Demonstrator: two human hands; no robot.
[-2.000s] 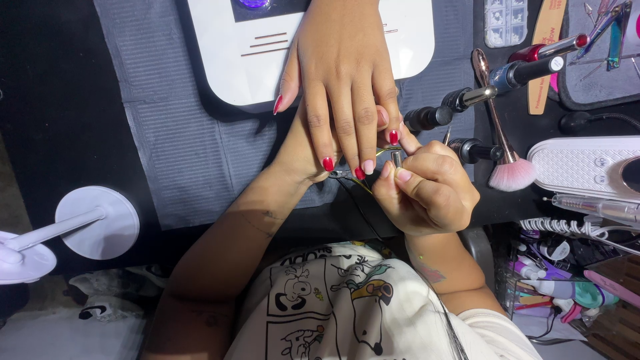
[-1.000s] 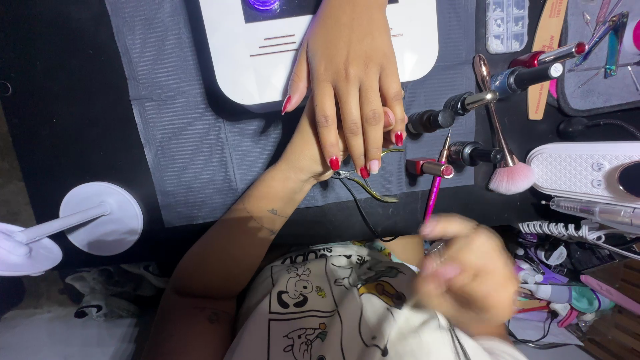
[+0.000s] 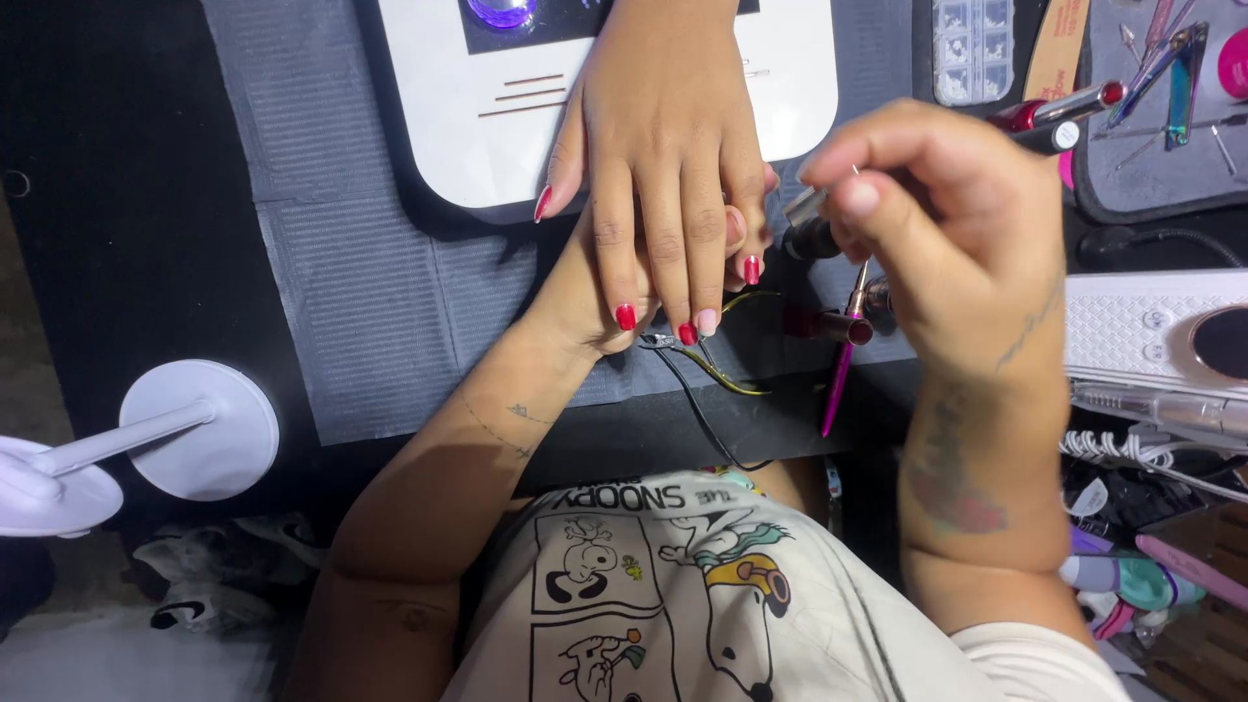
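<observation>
My left hand (image 3: 624,292) lies under another person's hand (image 3: 668,166), my fingers and thumb against its fingers. Its nails are red, except one pale pink. My right hand (image 3: 936,195) is raised at the right, slightly blurred, thumb and index finger pinching a small silvery metal item (image 3: 805,205), partly hidden. Cuticle nippers with gold-coloured handles (image 3: 721,370) lie below the other person's fingertips. A magenta-handled pen-like tool (image 3: 838,385) rests near a dark red polish bottle (image 3: 829,327) with a dark end cap.
Behind the hands is a white nail lamp or device (image 3: 497,146) on a grey cloth (image 3: 361,322). A white stand (image 3: 200,429) is at left. At right are a rhinestone box (image 3: 973,49), a nail file (image 3: 1058,49), a tool case (image 3: 1141,180) and a white machine (image 3: 1121,312).
My right hand was beside the other person's fingers, then swung low and right, and is now up beside the bottles. The nippers have come into clearer view. My left hand has stayed under the other hand.
</observation>
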